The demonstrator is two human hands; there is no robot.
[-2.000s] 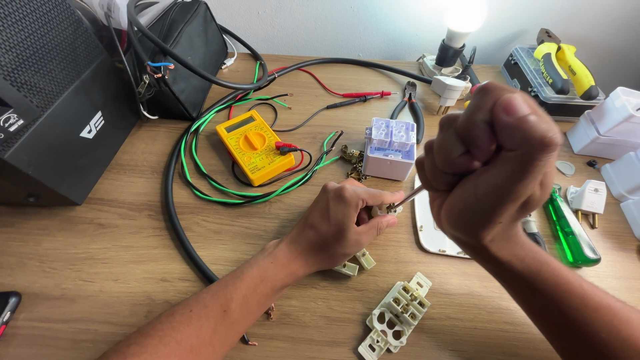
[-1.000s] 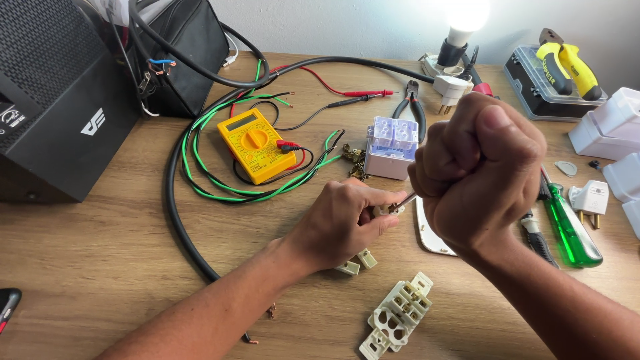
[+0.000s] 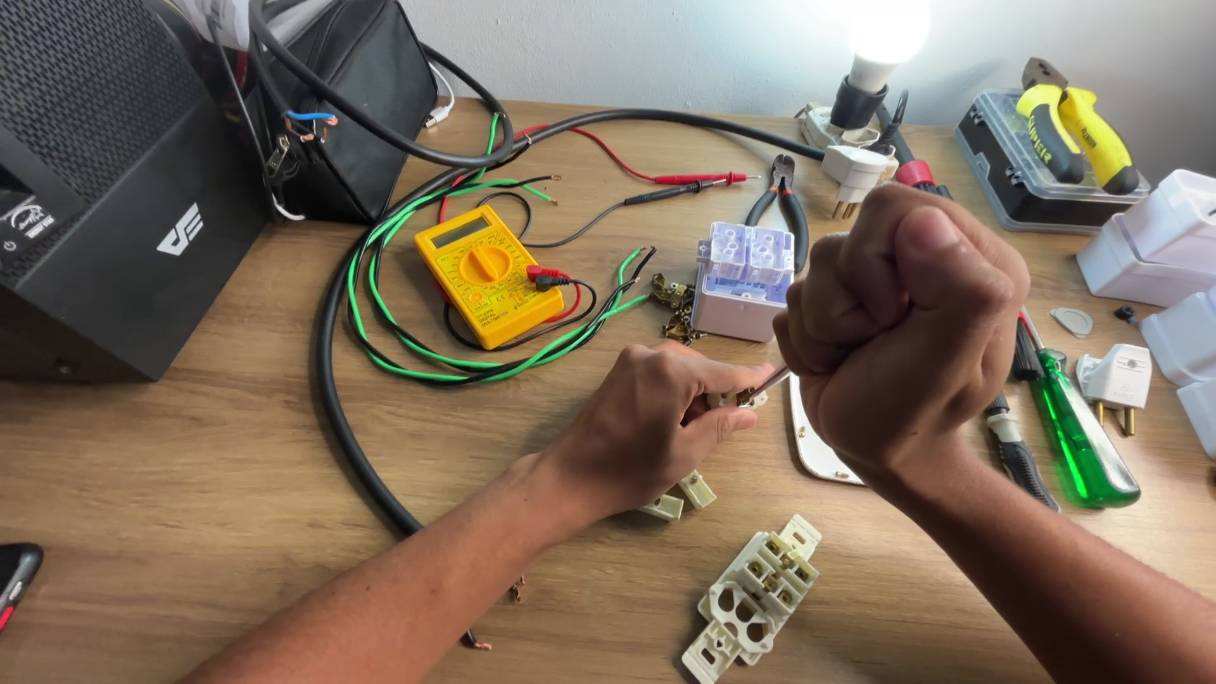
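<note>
My left hand [image 3: 655, 418] pinches a small cream plastic part with metal in it [image 3: 746, 397] between thumb and fingers, over the wooden table. My right hand [image 3: 902, 323] is a fist around a tool whose handle is hidden; its thin metal shaft [image 3: 771, 382] slants down-left to the part, like a screwdriver's. Two small cream plastic pieces [image 3: 697, 488] lie just below my left hand. Nearer the front edge is a cream socket module [image 3: 758, 603] with metal terminals. A white cover plate [image 3: 812, 446] lies partly hidden behind my right hand.
A yellow multimeter [image 3: 486, 275], green and black wires [image 3: 380, 332] and a thick black cable [image 3: 328, 399] lie to the left. Beyond my hands are brass pieces [image 3: 674, 304], a clear-topped box [image 3: 741, 294] and diagonal cutters [image 3: 782, 199]. A green-handled screwdriver [image 3: 1083, 437] and white plug [image 3: 1116, 380] sit right.
My right fist has shifted and turned a little around the tool since the earlier frames. My left hand keeps its grip on the small part in nearly the same place.
</note>
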